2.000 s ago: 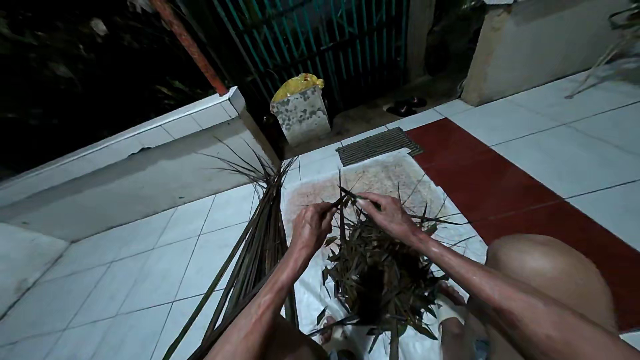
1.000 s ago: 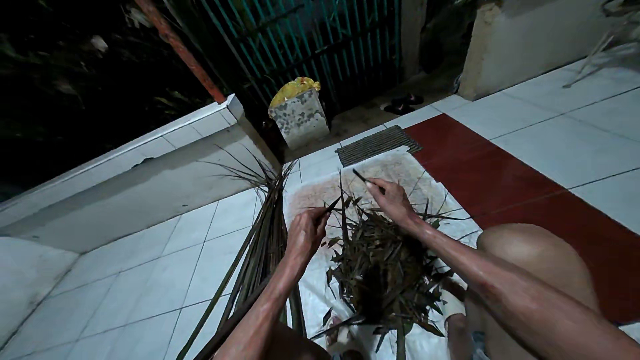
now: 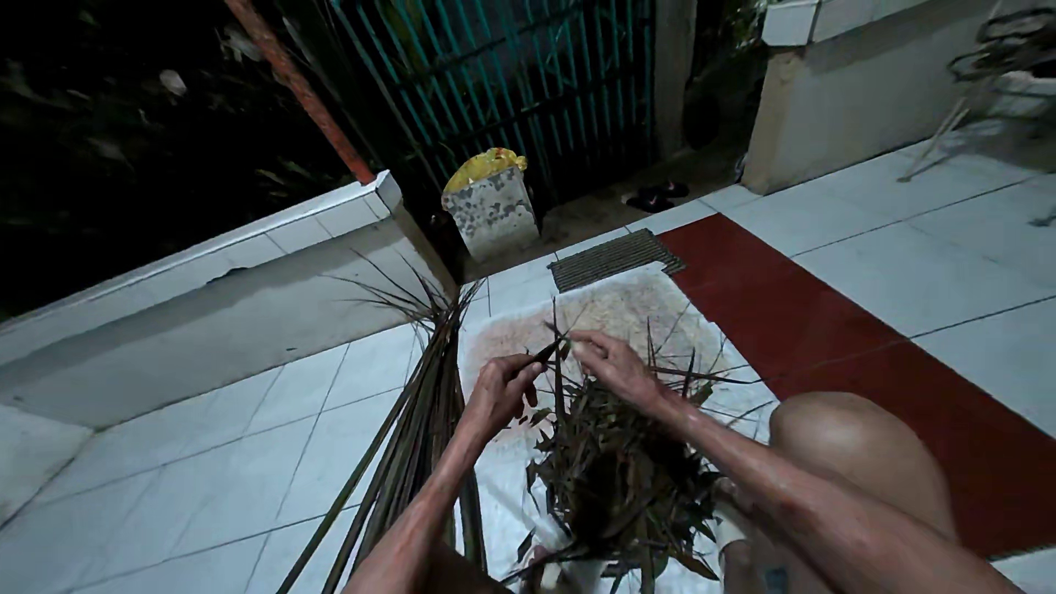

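My left hand [image 3: 505, 388] grips a narrow dark leaf strip [image 3: 548, 350] between thumb and fingers, its tip pointing up toward my other hand. Close beside it, my right hand [image 3: 606, 360] has its fingertips pinched at the far end of the strip; whether it holds a separate piece or a tool is too small to tell. Below both hands lies a heap of cut dark leaf pieces [image 3: 635, 470] on a stained white cloth [image 3: 503, 462]. A bundle of long palm-like fronds [image 3: 429, 388] leans to the left of my left forearm.
White floor tiles surround the cloth, with a red tile band [image 3: 833, 330] on the right. A ribbed grey mat [image 3: 615, 257] lies beyond the cloth. Farther off are a speckled block [image 3: 495, 210] with a yellow bag on it, dark slippers [image 3: 656, 198], a green barred gate [image 3: 528, 74] and low walls.
My hands were apart one second ago; now my right hand has come back beside my left, at the strip's tip. My left hand keeps its grip.
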